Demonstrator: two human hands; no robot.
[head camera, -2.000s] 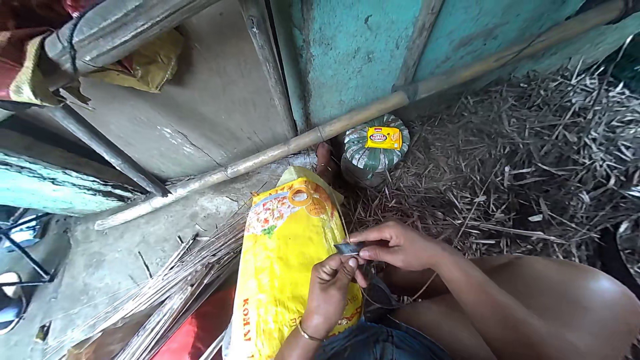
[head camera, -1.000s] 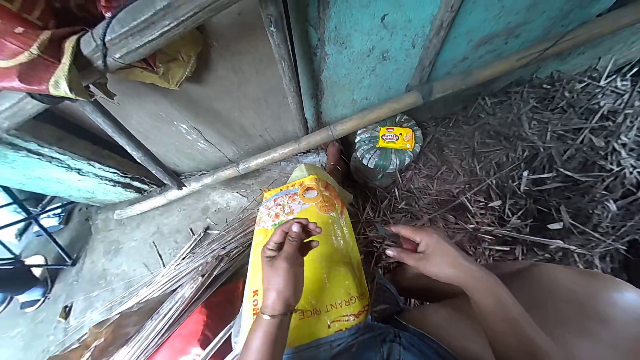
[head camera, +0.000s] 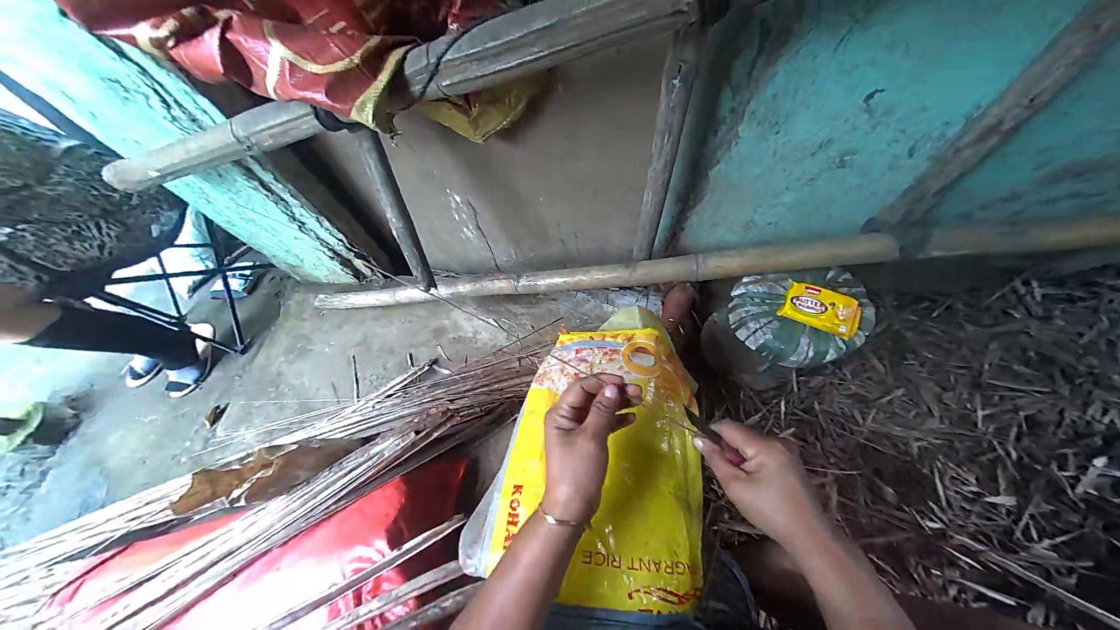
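My left hand (head camera: 591, 437) pinches a thin plant rib (head camera: 525, 337), whose far part runs up and left over the floor. My right hand (head camera: 757, 468) grips a small knife (head camera: 703, 426) with a dark blade and a reddish handle, its blade pointing up and left. The hands are apart, with the left one above a yellow plastic rice sack (head camera: 643, 490) spread over the lap and the right one by its right edge. Long dry plant ribs (head camera: 394, 437) lie in a bundle left of the sack.
A red glossy cushion or bag (head camera: 350, 525) lies beneath the ribs. Brown shavings (head camera: 962, 394) cover the ground at right. A yellow packet (head camera: 818, 309) rests on a striped round container (head camera: 761, 324). A bamboo pole (head camera: 577, 278) crosses ahead; another person's legs (head camera: 114, 337) show at left.
The view has swung left, bringing another person's legs into sight. The knife now shows plainly in my right hand. My two hands were close together two seconds ago and are now apart.
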